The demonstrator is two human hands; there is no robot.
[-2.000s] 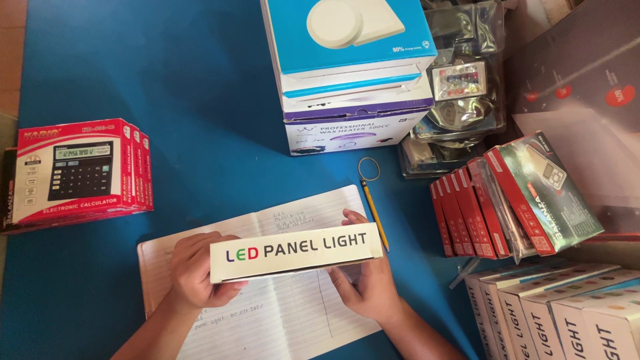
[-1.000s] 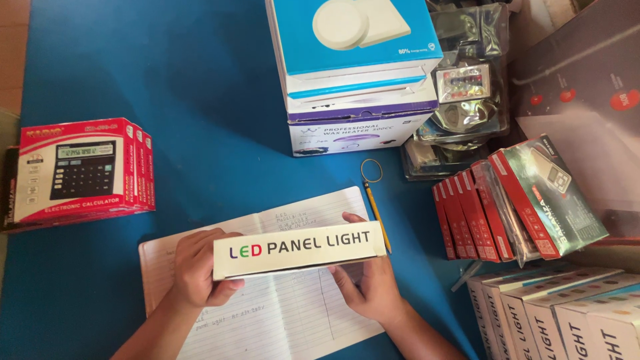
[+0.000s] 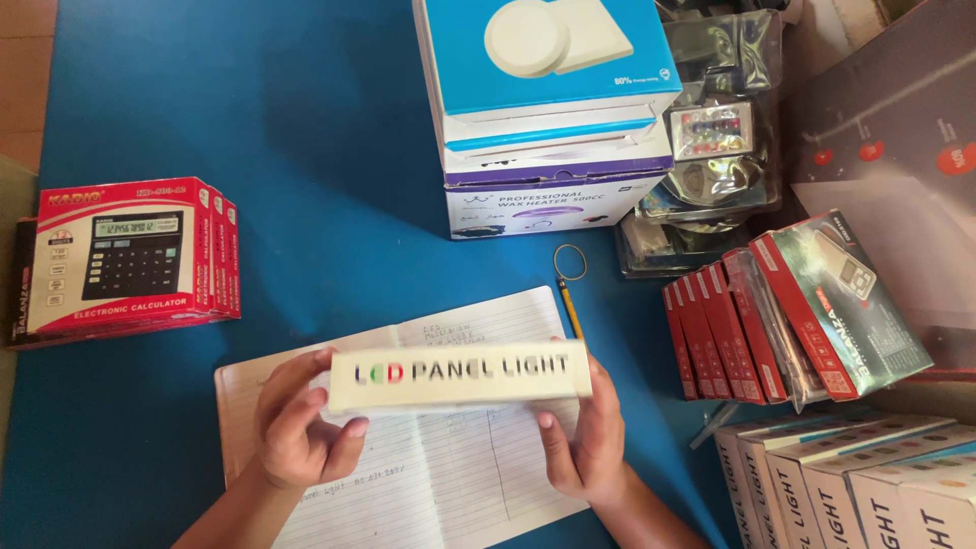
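A white LED panel light box, slightly blurred, is held edge-up between both hands above an open lined notebook. My left hand grips its left end, with the thumb below the lower edge. At the right end my right hand has its fingers behind the box and its thumb apart beneath it. Handwriting covers parts of the notebook pages. Just past the notebook's upper right corner lies a yellow pencil or pen with a ring at its top, its lower end hidden by the box and hand.
Red calculator boxes stand at the left. Stacked blue-and-white cartons and a wax heater box rise at the back. On the right are clear-packaged electronics, a row of red boxes and more LED panel light boxes.
The box has tilted a little in the hands, and its lettered side now slants slightly up to the right. Both hands remain at its ends.
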